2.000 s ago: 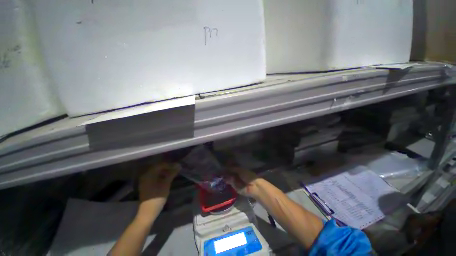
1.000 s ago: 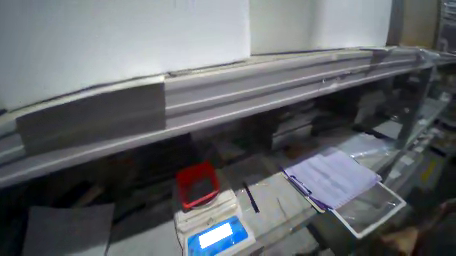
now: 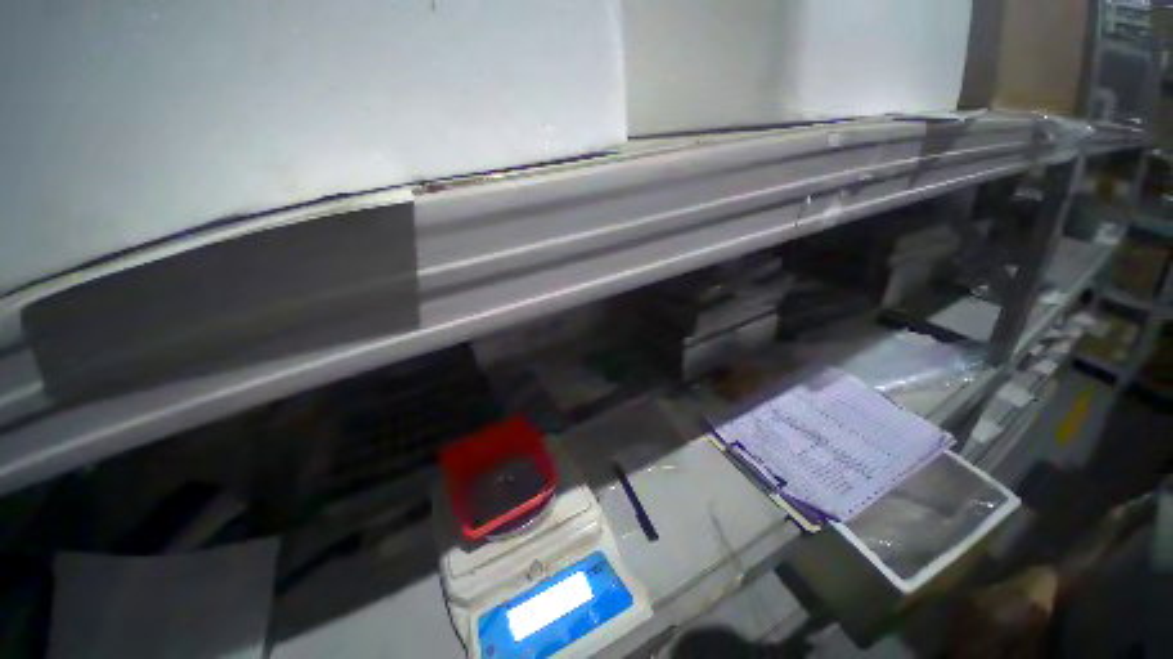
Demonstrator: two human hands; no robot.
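Observation:
Neither of my hands is in the picture. A red plastic bin (image 3: 466,453) sits on the white counting scale (image 3: 530,556), low and left of centre. Its inside is dark and I see no bag in it. The scale's blue panel has a lit display, too bright to read. A dark pen (image 3: 637,502) lies right of the scale. A clipboard holds a printed list (image 3: 836,444) farther right. Its near edge overlaps a white-rimmed tray (image 3: 952,556) with clear plastic inside.
A grey shelf beam (image 3: 605,225) crosses above the scale, with white boxes (image 3: 322,97) on top. A pale sheet (image 3: 163,599) lies left of the scale. Clear plastic (image 3: 920,361) lies behind the list. A blurred, skin-toned part of another person (image 3: 1010,605) shows at lower right.
Both my hands and the clear bag they held over the red bin have left the picture. The view has swung right, showing more of the tray beside the clipboard.

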